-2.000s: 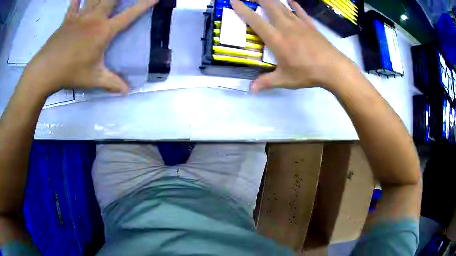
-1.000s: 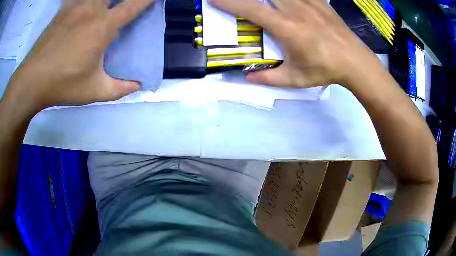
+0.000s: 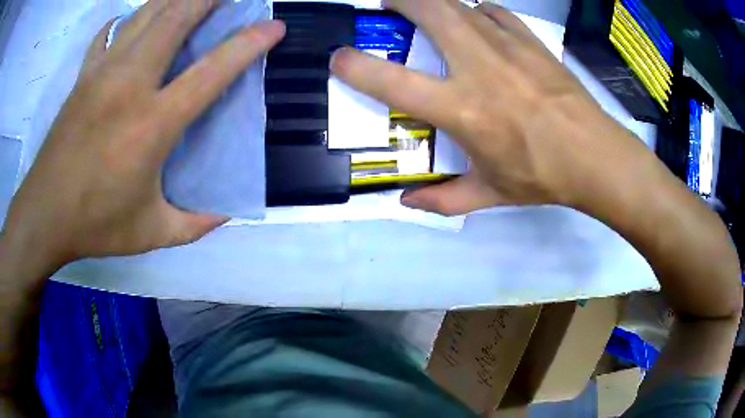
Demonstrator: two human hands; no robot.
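Observation:
A black outer housing lies on white paper in front of me, its left part inside a pale grey-blue protective bag. An inner block with blue and yellow strips sits at the housing's right edge, its left end hidden by the housing. A white pad lies on its face. My left hand is spread over the bag and grips it, with a finger touching the housing. My right hand holds the block's right end, its index finger on the white pad.
More blue-and-yellow blocks in black stand at the upper right, with a blue-and-white one beyond. The white bench edge curves before me. Below are an open brown carton and a blue bin.
The housing and the block, apart at first, now meet, with the block's left end under the housing's edge. Both hands and the parts appear lower in the view.

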